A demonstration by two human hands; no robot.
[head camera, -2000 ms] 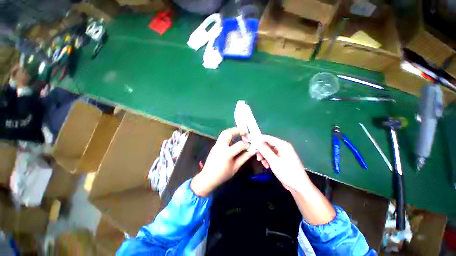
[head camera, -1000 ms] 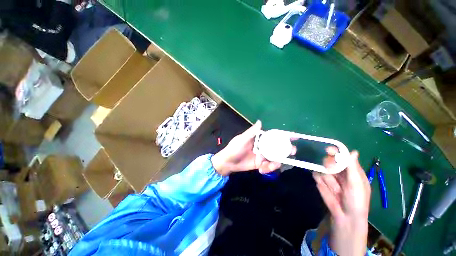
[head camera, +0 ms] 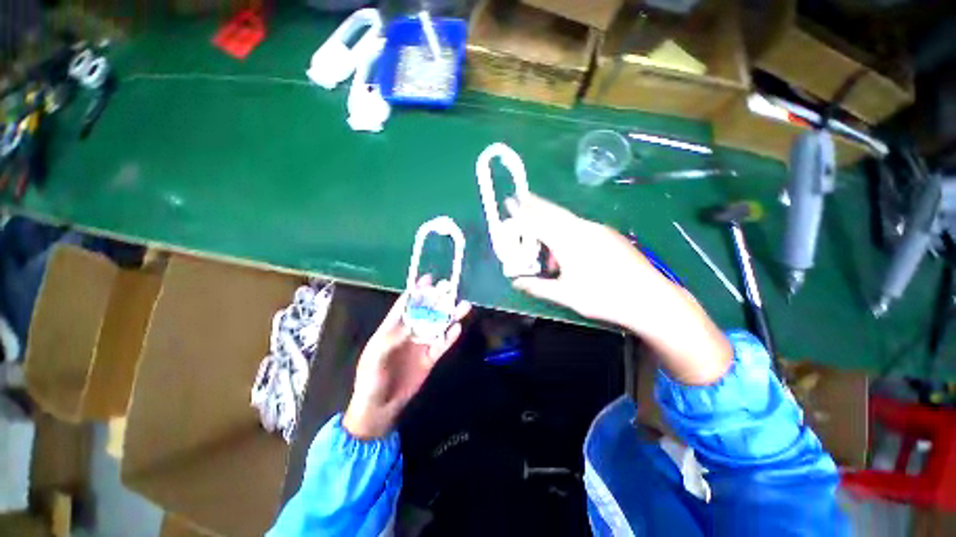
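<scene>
My left hand [head camera: 396, 362] holds a white loop-shaped housing half [head camera: 435, 275] by its wider base, over the bench's front edge. A light blue patch shows inside that base. My right hand [head camera: 571, 252] holds a second white loop-shaped part [head camera: 503, 205] by its base, over the green bench. Its loop points away from me, and my fingers partly hide its base. The two parts are apart.
Green bench [head camera: 262, 136] with blue parts tray [head camera: 421, 63] and white loops at the back. Right: clear cup [head camera: 603, 157], hammer [head camera: 746, 262], thin silver tool [head camera: 708, 260], grey screwdrivers [head camera: 805, 210]. Cartons stand behind; a carton of white loops [head camera: 291, 362] is lower left.
One second ago both hands held one white loop-shaped unit between them. Now each hand holds a separate loop-shaped part, the right one farther forward over the bench. The camera view has also turned.
</scene>
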